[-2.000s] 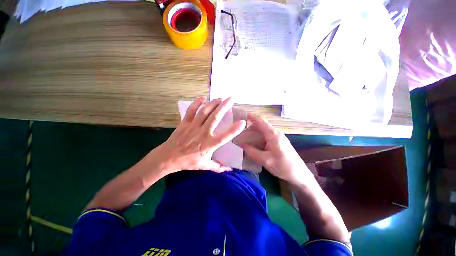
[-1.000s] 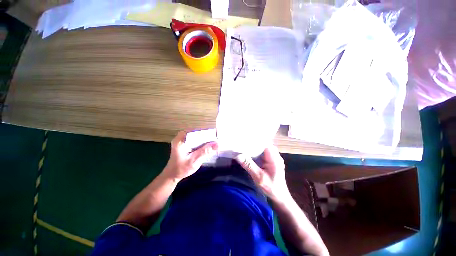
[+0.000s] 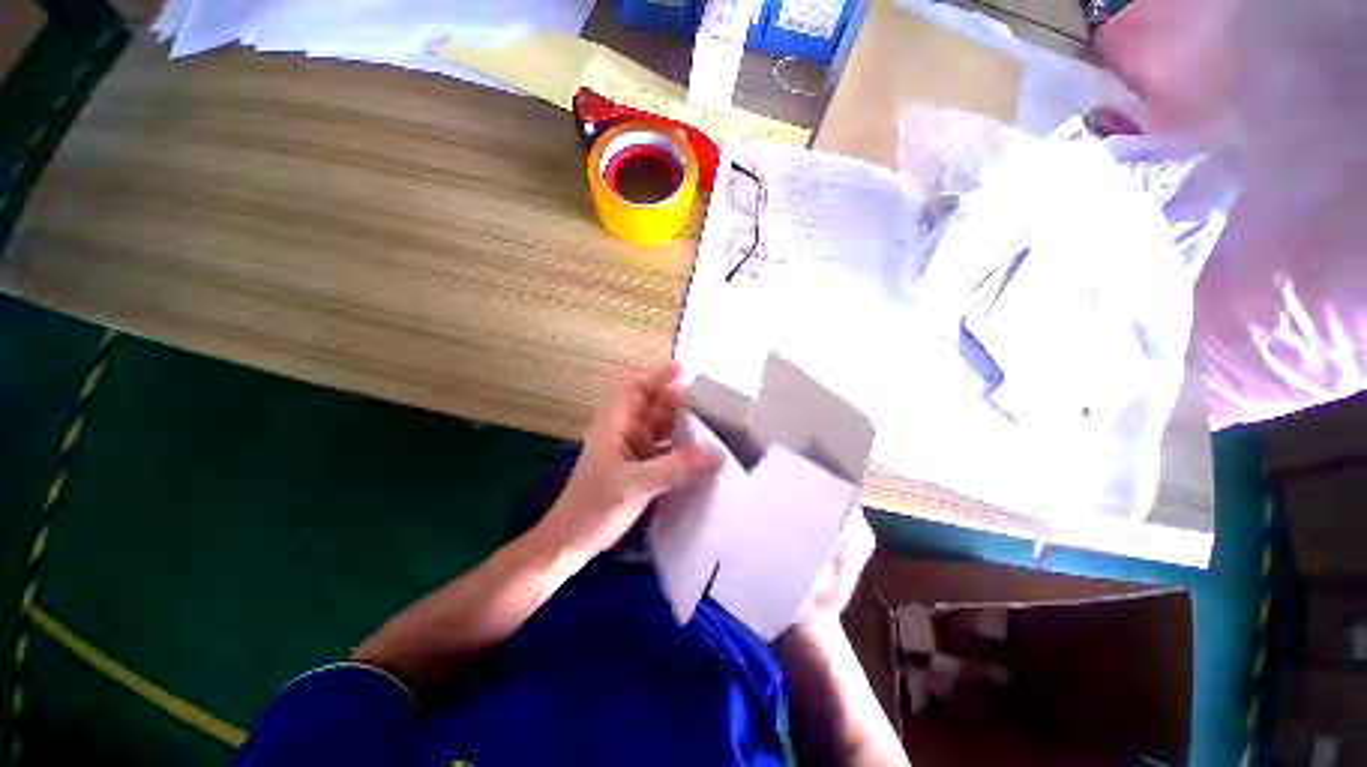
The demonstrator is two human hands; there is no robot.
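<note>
A white card box blank [image 3: 780, 517], partly folded with flaps standing out, is held over my lap at the desk's front edge. My left hand [image 3: 627, 462] grips its left side, thumb on the card and fingers near its upper left flap. My right hand [image 3: 843, 570] holds it from the right and below, partly hidden behind the card. A clear plastic bag [image 3: 1177, 255] with white blanks [image 3: 1057, 337] inside lies on the right of the desk, overexposed.
Eyeglasses [image 3: 754, 222] lie on printed paper [image 3: 840, 225]. A yellow tape roll [image 3: 643, 183] with a red dispenser stands left of them. Blue bins [image 3: 807, 27] are at the back. An open brown carton [image 3: 1079, 682] holding small white pieces is below right. Pink material [image 3: 1289, 195] is at far right.
The card, low and flat between both hands before, is now raised and tilted with its flaps opened out. My right hand has moved behind its right side. The view has shifted, showing more of the desk's back.
</note>
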